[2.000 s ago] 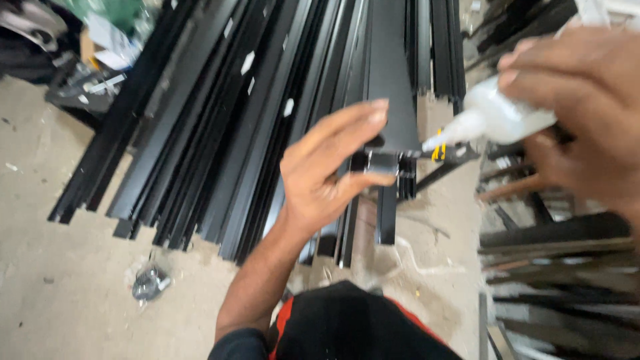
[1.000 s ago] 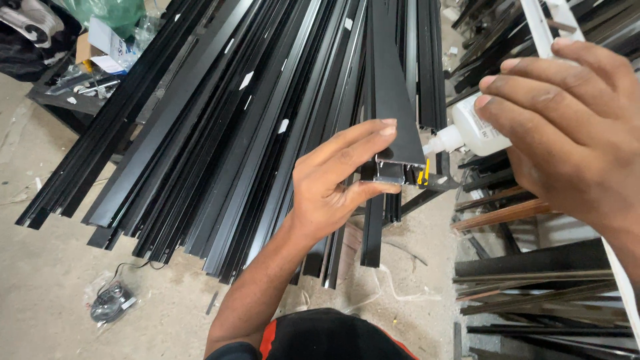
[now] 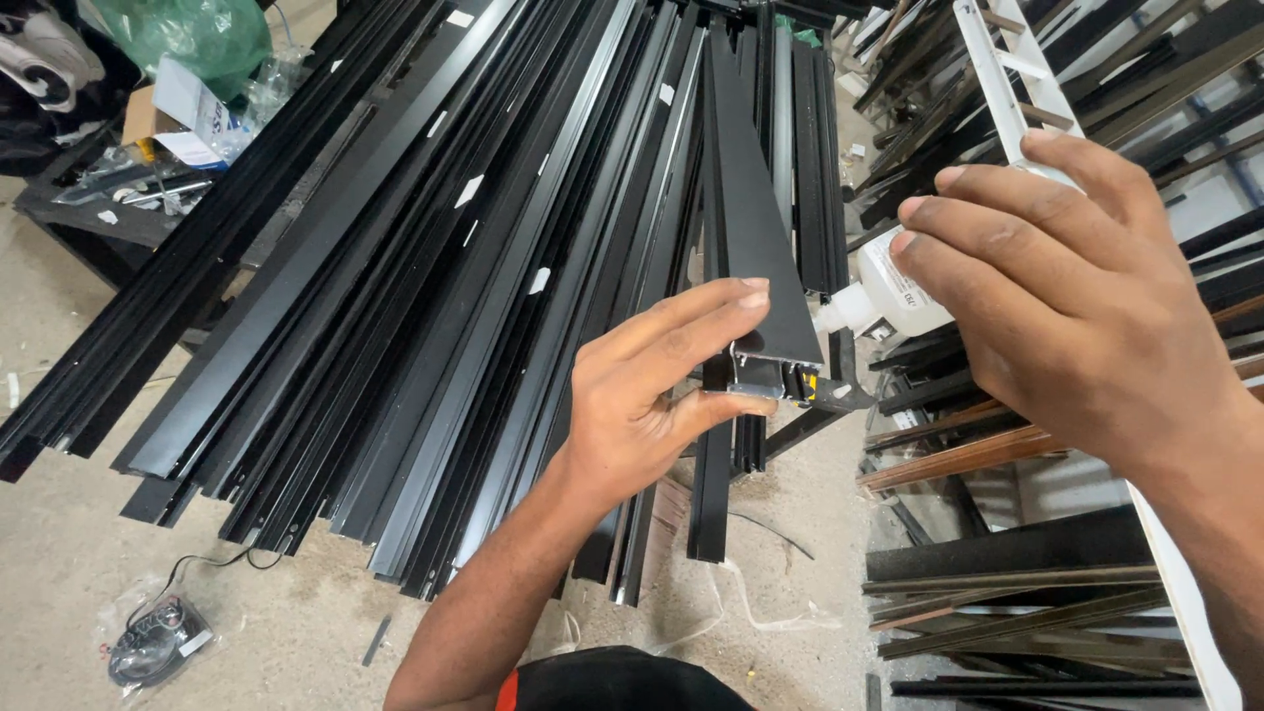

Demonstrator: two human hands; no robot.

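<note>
My left hand (image 3: 652, 395) grips the cut end of a black metal profile (image 3: 755, 227), fingers above and thumb below. The profile's hollow end faces me, with a small yellow piece (image 3: 811, 383) at its right side. My right hand (image 3: 1047, 267) holds a translucent white plastic squeeze bottle (image 3: 904, 288), tilted so that its nozzle points left at the profile's right edge, close to the end. Whether the nozzle touches the profile I cannot tell. The bottle's rear part is hidden by my fingers. Many more black profiles (image 3: 415, 296) lie side by side beneath.
At the upper left, a dark table (image 3: 99, 212) bears an open cardboard box (image 3: 178, 114), plastic bags and small metal parts. A bagged coiled cable (image 3: 158, 637) lies on the floor. Racks of dark and brown profiles (image 3: 997, 553) fill the right side, with a white ladder-like frame (image 3: 997, 79) above.
The bottle's nozzle, at the yellow piece two seconds ago, is now higher, beside the profile's right edge. My left hand keeps its grip on the profile end.
</note>
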